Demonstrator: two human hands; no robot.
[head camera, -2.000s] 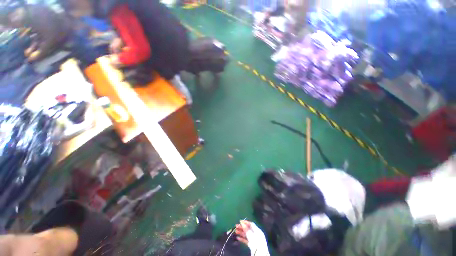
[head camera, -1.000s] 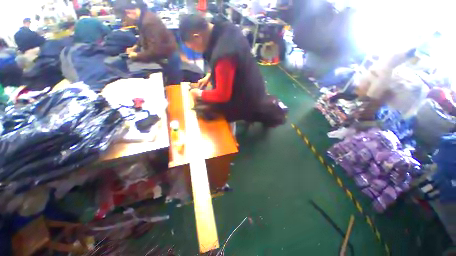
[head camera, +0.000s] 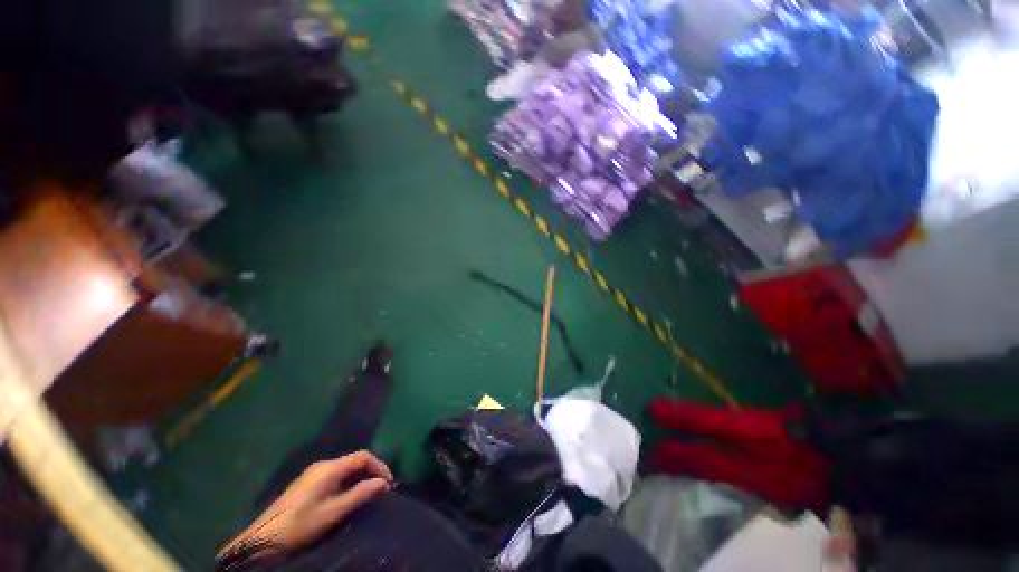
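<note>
My left hand (head camera: 324, 501) is at the lower left, bare, with loosely bent fingers, over dark clothing. I see nothing in it. My right hand is not in view. A shiny black plastic bag (head camera: 481, 441) lies at the bottom centre, with a knotted white bag (head camera: 598, 453) against its right side. A thin wooden stick (head camera: 545, 335) reaches up from behind the white bag over the green floor. A long pale board (head camera: 73, 486) crosses the lower left corner, looking curved near the rim.
An orange-brown table (head camera: 145, 363) stands left. Purple bundles (head camera: 587, 145), a blue heap (head camera: 821, 123) and a red crate (head camera: 821, 324) lie beyond the striped tape (head camera: 542, 223). At lower right, a person's red sleeve (head camera: 737, 447) shows beside a grey-green sack (head camera: 687, 520) and pale sheet (head camera: 771, 547).
The view has swung down and right. My left hand and the bags have come into view since one second ago. The worker in red sleeves at the table has left view.
</note>
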